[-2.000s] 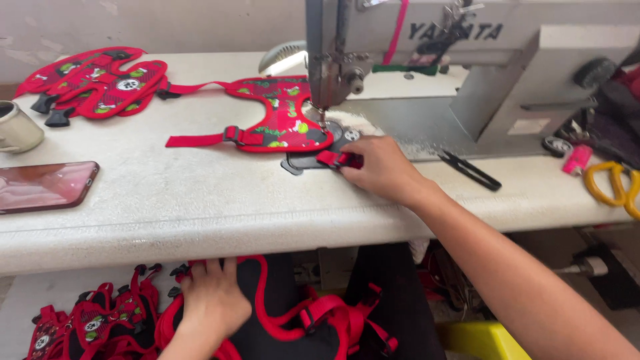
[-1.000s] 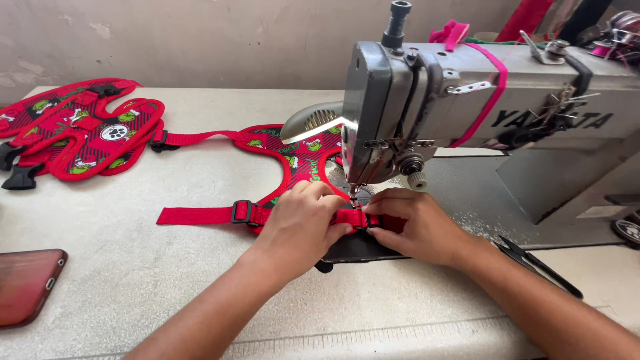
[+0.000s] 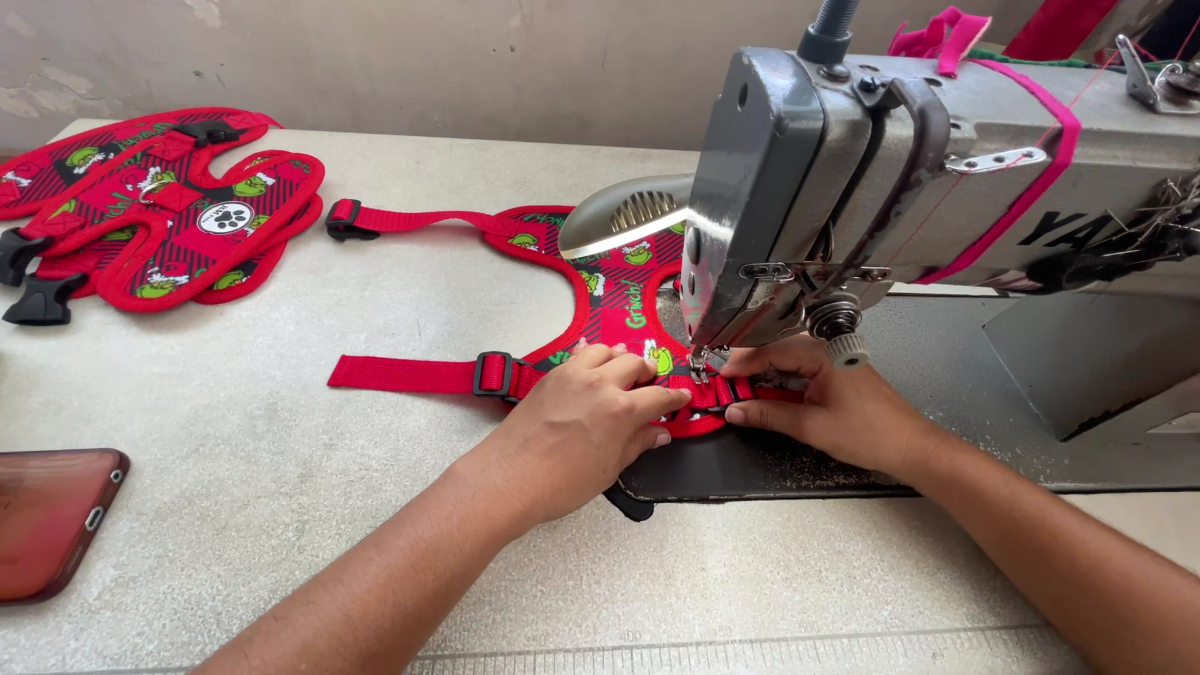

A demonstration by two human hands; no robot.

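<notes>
A red printed pet harness piece (image 3: pixel 619 300) lies under the presser foot (image 3: pixel 698 364) of a grey sewing machine (image 3: pixel 769 187). My left hand (image 3: pixel 595 412) rests flat on its lower part, fingertips beside the foot, pressing the fabric and a short red strap. On the other side of the foot, my right hand (image 3: pixel 816 403) pinches that strap at a black plastic buckle (image 3: pixel 736 392). A red webbing strap (image 3: pixel 403 373) with a black slider (image 3: pixel 492 374) runs out to the left. Another strap (image 3: pixel 422 221) ends in a black slider at upper left.
Several finished-looking red harness pieces (image 3: pixel 225 220) with black buckles (image 3: pixel 42 298) are piled at the left. A phone (image 3: pixel 56 525) lies at the left edge. A lamp (image 3: pixel 628 211) lights the needle area. A ruler scale (image 3: pixel 750 652) runs along the table's near edge.
My left hand has come up from the pieces below the table edge onto the harness beside the foot. The view has moved closer. My right hand remains at the strap by the needle.
</notes>
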